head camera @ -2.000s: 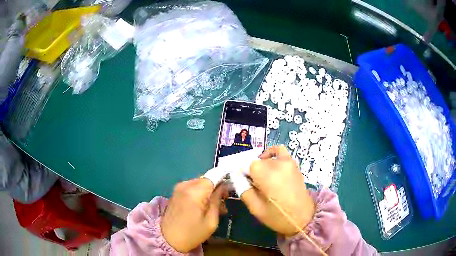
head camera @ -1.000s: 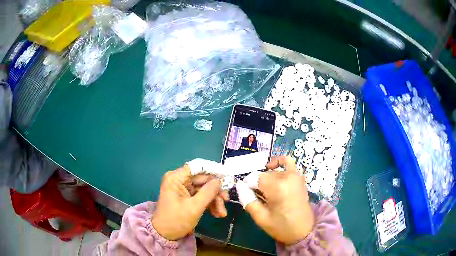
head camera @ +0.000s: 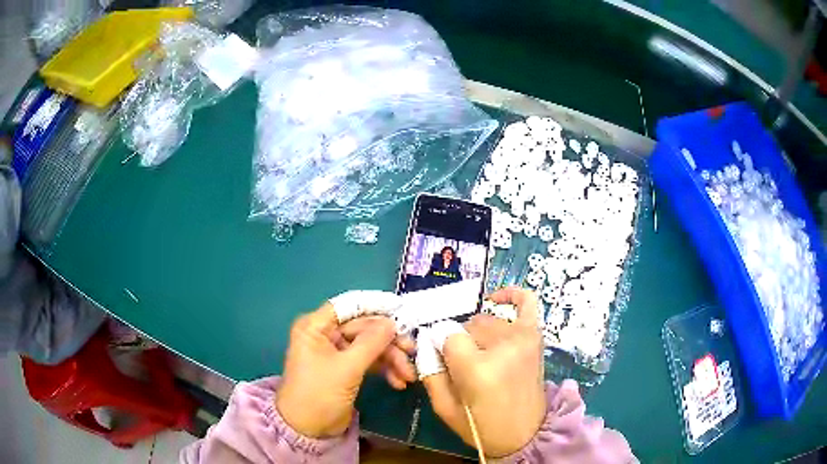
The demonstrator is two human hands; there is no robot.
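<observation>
My left hand point(head camera: 328, 367), with white wraps on its fingers, is closed on a small clear-white piece point(head camera: 404, 343) between thumb and forefinger. My right hand point(head camera: 490, 376) is beside it, also wrapped, with its fingers bent at the piece and over a white disc point(head camera: 499, 310). A thin tan stick point(head camera: 473, 433) sticks out below my right hand. Loose white discs point(head camera: 580, 236) lie on the clear tray point(head camera: 594, 367) to the right. A large clear bag point(head camera: 354, 109) of clear pieces lies behind the hands. The fingers partly hide the piece.
A black phone point(head camera: 444, 249) stands just behind my hands. A blue bin point(head camera: 703, 217) of whitish pieces is at right, beside a clear box point(head camera: 703, 381). A yellow tray point(head camera: 113, 54) and small bag point(head camera: 163, 113) are far left. A red stool point(head camera: 109, 390) and a person's grey sleeve point(head camera: 45, 308) show at left.
Both hands stay together in front of the phone. The right hand has turned, and its stick now points more straight down. A white disc now shows at its fingertips.
</observation>
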